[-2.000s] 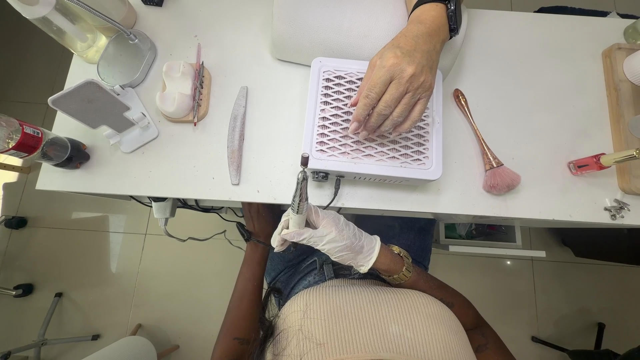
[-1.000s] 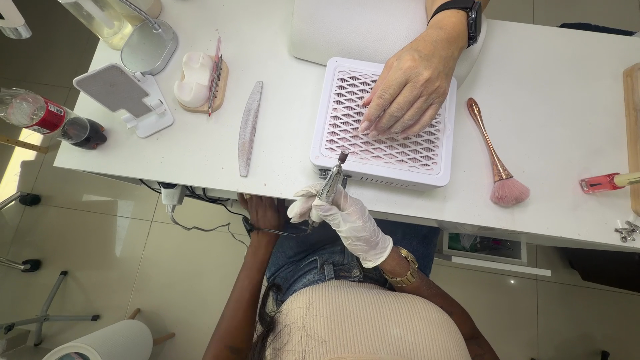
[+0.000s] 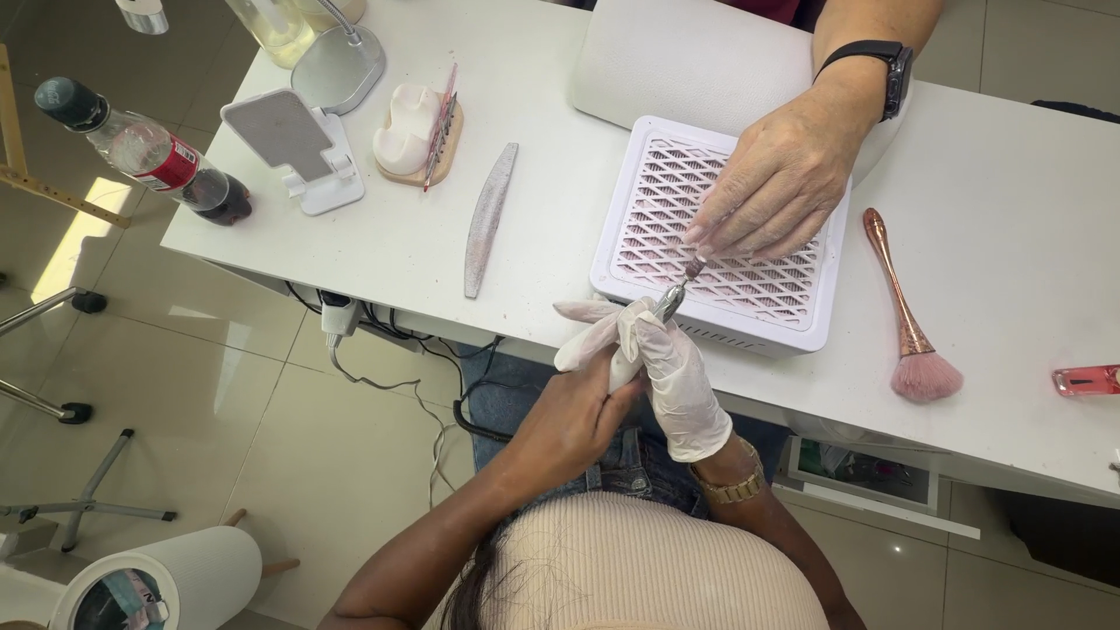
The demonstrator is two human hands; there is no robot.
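My gloved right hand (image 3: 678,376) grips an electric nail drill (image 3: 669,302), its bit pointing up toward the other person's fingertips. Bare of any glove, my left hand (image 3: 569,420) is closed around the drill's lower handle, against the right hand. The bit is at or very near a fingernail; contact cannot be made out. The other person's hand (image 3: 779,175) rests over the white nail dust collector (image 3: 612,254), whose grille carries pinkish dust. A grey nail file (image 3: 490,219) lies left of the collector, and a pink powder brush (image 3: 926,372) lies to its right.
A white padded armrest (image 3: 691,66) stands behind the collector. Leftward are a phone stand (image 3: 328,175), a wooden holder with thin tools (image 3: 416,173), a lamp base (image 3: 341,66) and a cola bottle (image 3: 179,166). Cables (image 3: 394,324) hang below the table edge; a drawer (image 3: 875,503) is open.
My left hand has risen from below the table edge and closed on the drill handle. The drill's bit has moved up to the other person's fingertips.
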